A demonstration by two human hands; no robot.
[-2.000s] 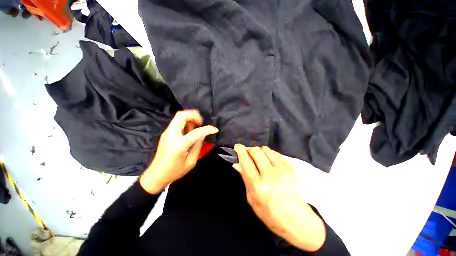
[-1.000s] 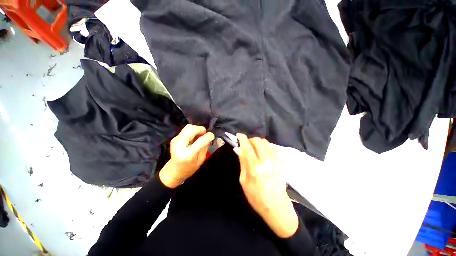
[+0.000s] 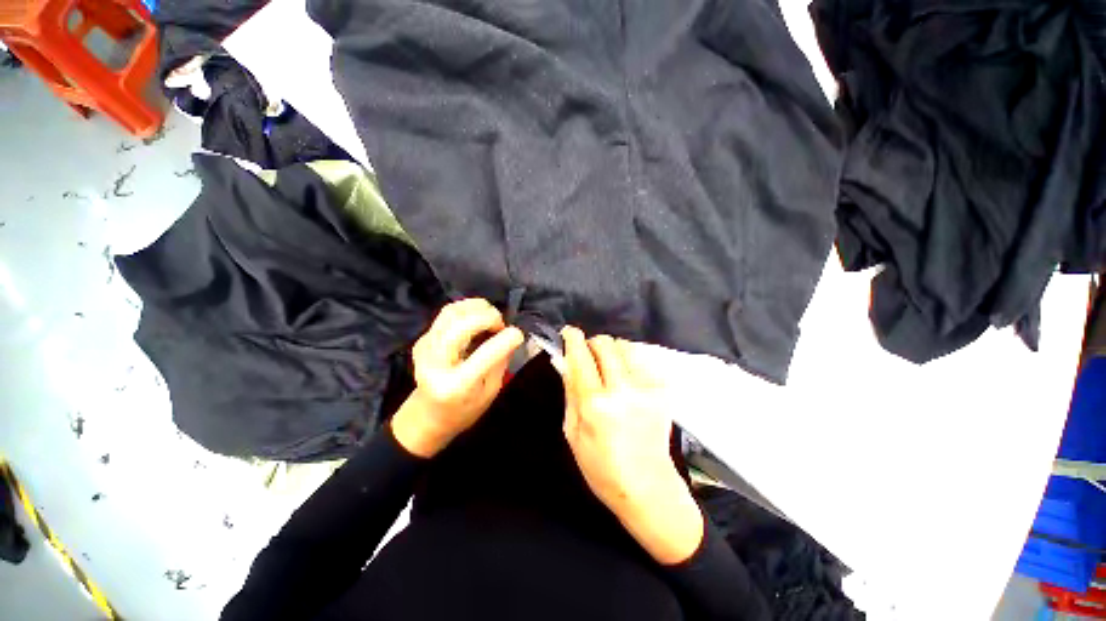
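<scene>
A large dark garment point(image 3: 582, 170) lies spread in front of me, its gathered waistband edge nearest my body. My left hand point(image 3: 456, 362) pinches the garment's edge between thumb and fingers, beside a small dark tab point(image 3: 516, 301) that sticks up. My right hand point(image 3: 616, 419) holds thread snips point(image 3: 546, 342), mostly hidden in the fingers, with the grey blades pointing left at the waistband edge close to my left fingertips. Whether the blades touch the cloth cannot be told.
A white table point(image 3: 776, 443) bears the work and a crumpled black garment pile point(image 3: 958, 170) at the right. Black garments point(image 3: 267, 315) hang at the left edge over pale greenish cloth point(image 3: 361, 194). An orange stool point(image 3: 91, 61) stands at the upper left, blue bins point(image 3: 1061, 528) at the lower right.
Since the earliest frame my left hand has closed on the garment's edge and the snips have come up to it. Over the last second both hands have moved only slightly.
</scene>
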